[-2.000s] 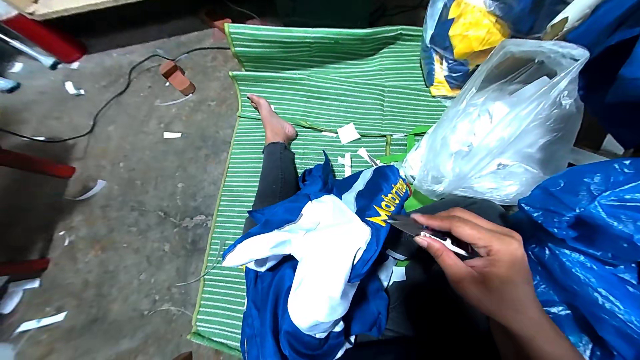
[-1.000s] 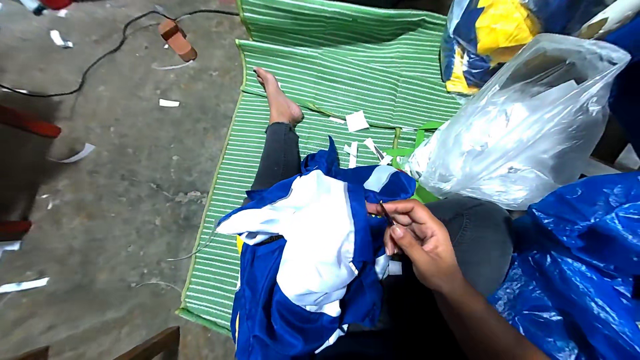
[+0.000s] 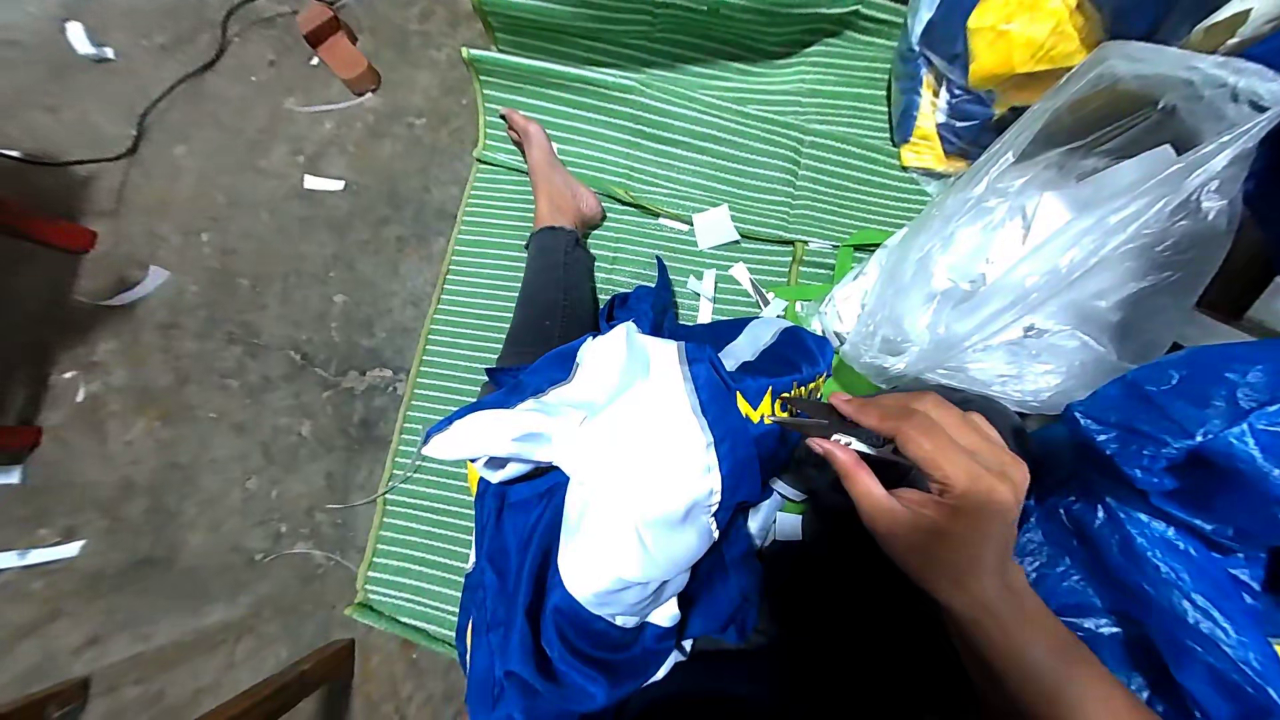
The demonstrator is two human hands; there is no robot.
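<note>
My right hand (image 3: pixel 930 475) grips a pair of thread snips (image 3: pixel 835 425) between thumb and fingers. The blades point left, over yellow embroidered lettering on a blue and white garment (image 3: pixel 640 470). That garment lies bunched across my lap, its white panel uppermost and a grey strip near its upper right end. My left hand is not visible; whether it is under the cloth cannot be told.
A green striped mat (image 3: pixel 660 120) lies under my outstretched leg, with paper scraps (image 3: pixel 715 227) on it. To the right are a clear plastic bag (image 3: pixel 1040 250) of white pieces and a blue plastic sheet (image 3: pixel 1180 500). A brick piece (image 3: pixel 340 48) and a cable (image 3: pixel 140 125) lie on the concrete floor.
One second ago the fingers of my right hand were at the garment's edge with the lettering hidden; now the lettering shows and the snips' blades are over it.
</note>
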